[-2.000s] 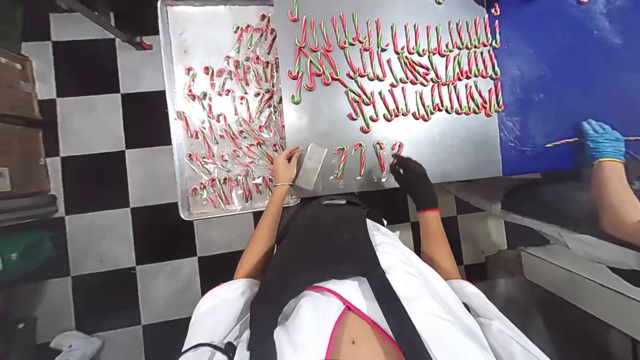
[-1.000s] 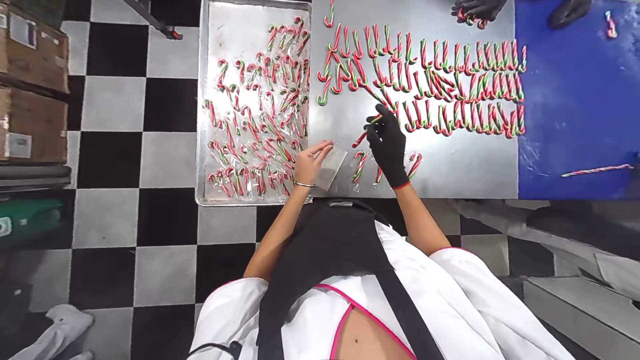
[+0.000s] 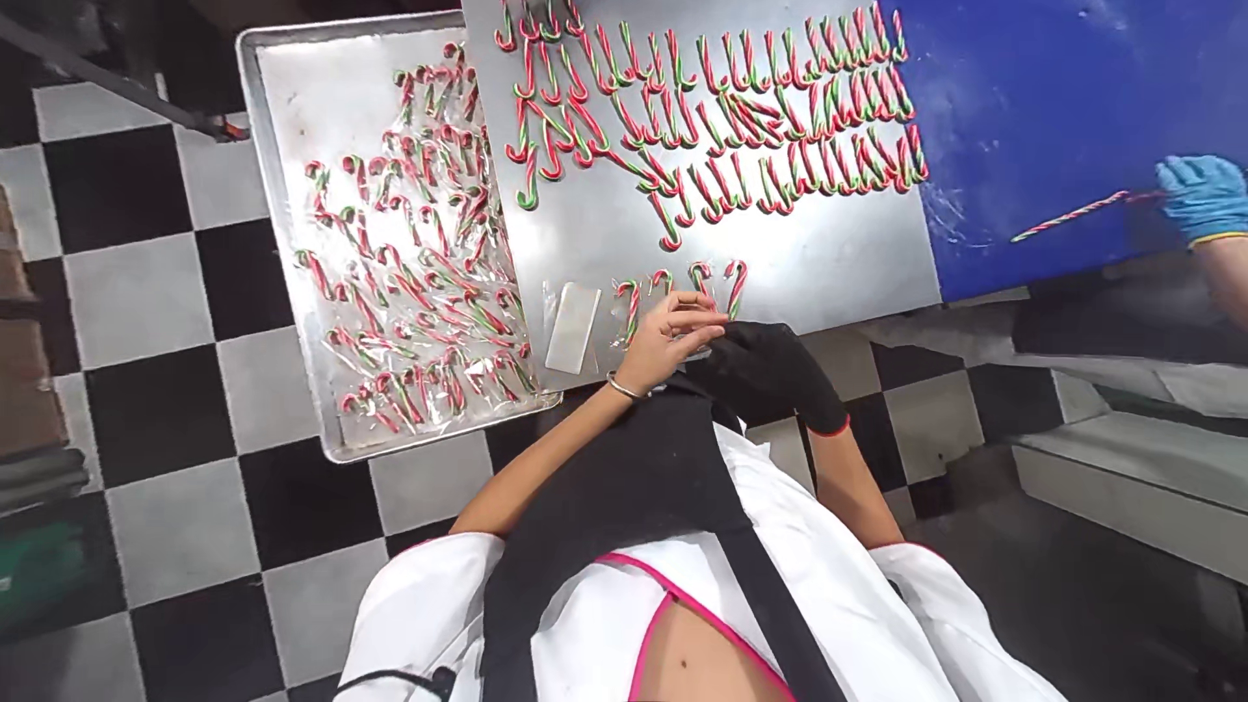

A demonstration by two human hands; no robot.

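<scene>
My bare left hand (image 3: 673, 341) and my black-gloved right hand (image 3: 765, 366) meet at the near edge of a metal table (image 3: 829, 283); what lies between their fingers is too small or hidden to tell. Just beyond them several candy canes (image 3: 738, 289) in clear wrappers lie in a short row, partly covered by my left hand. To the left of it rests a stack of clear plastic bags (image 3: 573, 327). Farther back, unwrapped red, green and white candy canes (image 3: 746, 185) lie in rows on the metal.
A sheet-pan tray (image 3: 322, 409) with many wrapped candy canes (image 3: 414, 283) adjoins the table on the left. At right, a co-worker's blue-gloved hand (image 3: 1204, 195) is at a striped candy stick (image 3: 1071, 216) on a blue surface (image 3: 1033, 107).
My right hand, among the unwrapped canes a second ago, is back at the near edge beside my left hand. My left hand has moved right, away from the bags. The view has shifted.
</scene>
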